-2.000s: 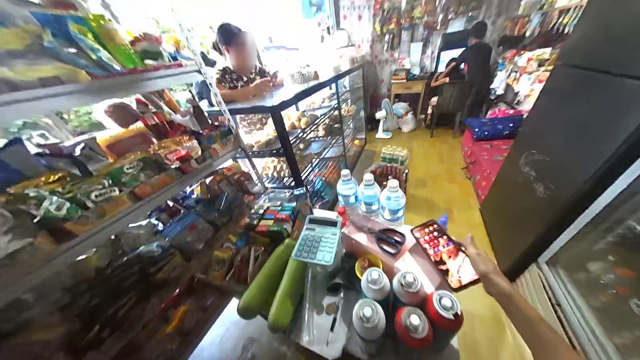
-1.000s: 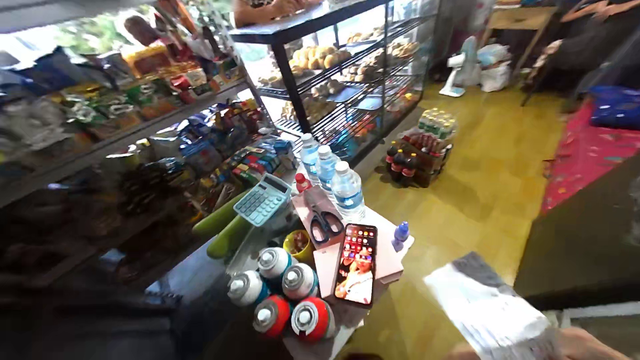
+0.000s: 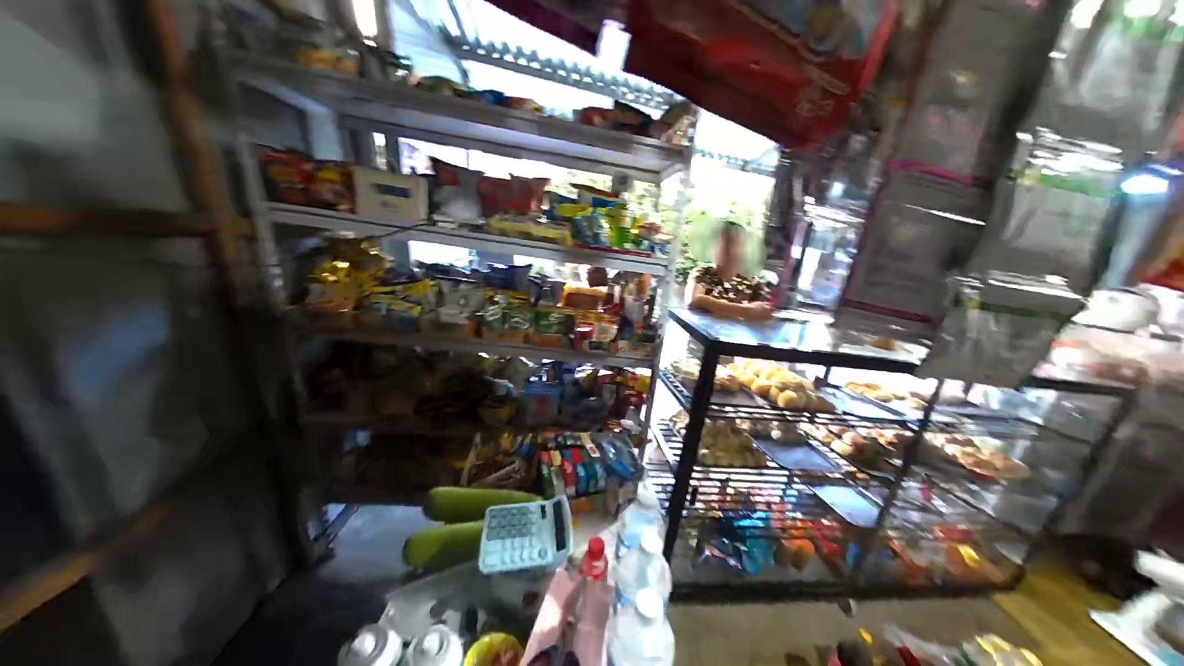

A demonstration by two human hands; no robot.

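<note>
Neither of my hands shows in the head view. Low in the picture a light blue calculator [image 3: 525, 535] rests against two long green gourds [image 3: 449, 546]. To its right stand several clear water bottles [image 3: 642, 573] in a row, near a small bottle with a red cap [image 3: 594, 561]. Scissors [image 3: 560, 653] lie partly cut off on a pink surface [image 3: 592, 615]. Beside them are a yellow round container [image 3: 494, 650] and the tops of spray cans [image 3: 372, 645] at the bottom edge. The phone is out of view.
A metal shelf rack [image 3: 462, 231] full of packaged snacks stands ahead. Right of it is a black-framed glass display case [image 3: 708, 416] with bread on trays. A person [image 3: 728, 282] leans on its top from the far side. Plastic bags [image 3: 1008, 213] hang at the upper right.
The view has swung up and left towards the shelves. The hand and the white paper at the lower right a second ago have left the view, as has the phone on the pink surface.
</note>
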